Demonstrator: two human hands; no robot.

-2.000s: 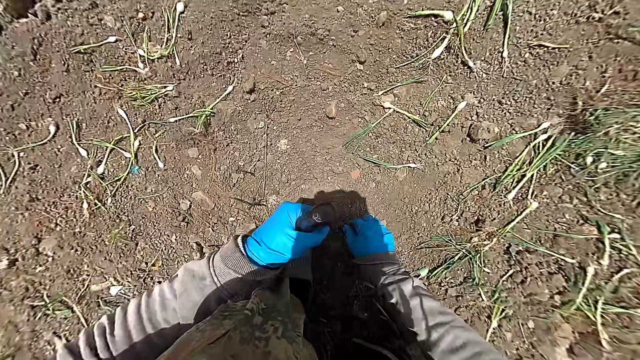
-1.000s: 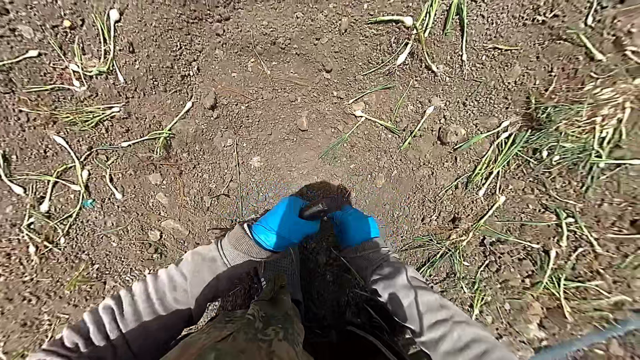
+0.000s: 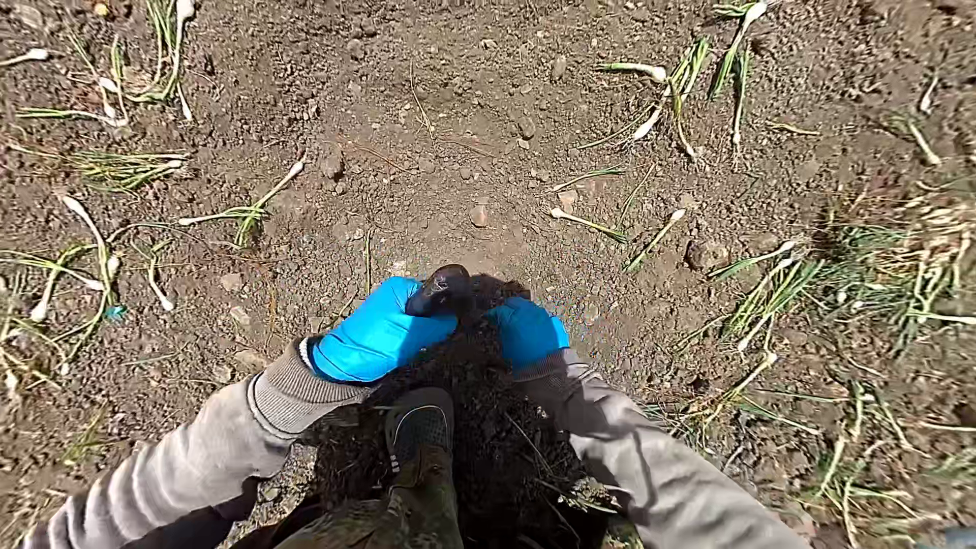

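My left hand (image 3: pixel 381 329), in a blue glove, is closed around a dark, rounded handle end (image 3: pixel 442 290) of what looks like a hand tool; the rest of the tool is hidden. Just to the right, my right hand (image 3: pixel 528 332), gloved in blue too, is low at the dark, loosened soil (image 3: pixel 473 366). Its fingers are hidden in shadow, so its hold cannot be made out. Beyond both hands, onion-like plants with white bulbs and green leaves lie on the ground, among them a small one (image 3: pixel 587 223) and another (image 3: pixel 656 240).
A shoe (image 3: pixel 419 427) stands on the dark soil below my hands. More bulb plants lie at left (image 3: pixel 99 236), with a dense heap (image 3: pixel 900 267) at right. A stone (image 3: pixel 705 254) sits near the right-hand plants.
Both hands stay low and close together at the soil. The dark handle end, in my left hand throughout, has shifted left and away from my right hand since one second ago.
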